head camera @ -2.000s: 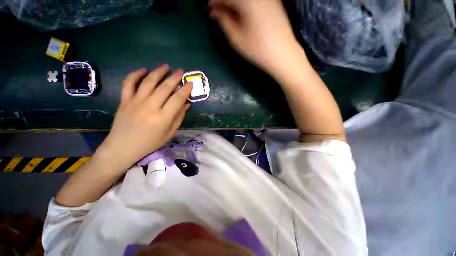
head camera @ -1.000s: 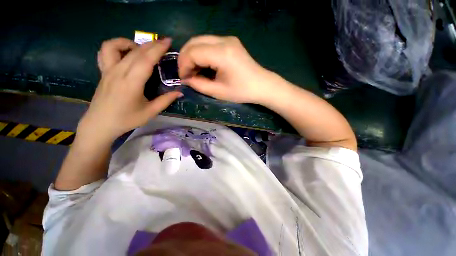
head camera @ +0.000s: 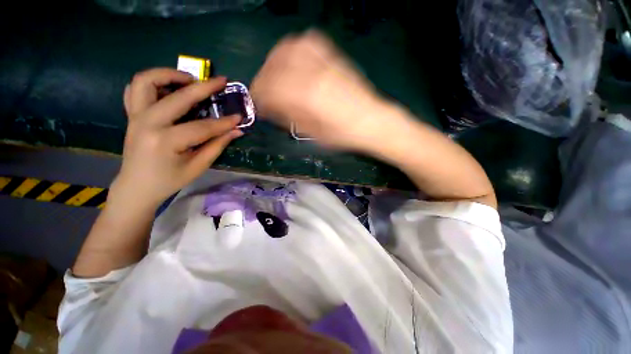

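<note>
A watch housing (head camera: 232, 105) with a dark inside and pale rim lies on the dark-green mat. My left hand (head camera: 169, 128) holds it, fingertips on its upper and lower edges. A battery (head camera: 194, 67) with yellow edges lies beyond my left fingers, partly covered by them. My right hand (head camera: 311, 90) is blurred, just right of the housing and apart from it; whether it holds anything cannot be told. The pale rim of a second housing (head camera: 300, 133) shows under my right hand, which hides the rest.
A clear plastic bag (head camera: 529, 66) with dark contents lies at the back right. Another plastic bag (head camera: 180, 5) shows at the top edge. The bench's front edge (head camera: 90, 148) runs before my body. Yellow-black tape (head camera: 52, 191) and cardboard (head camera: 34, 332) are at the left. Grey cloth is at the right.
My left hand has moved from the right-hand housing to the one with the battery beside it. My right hand came down to that housing, then moved slightly right, off it.
</note>
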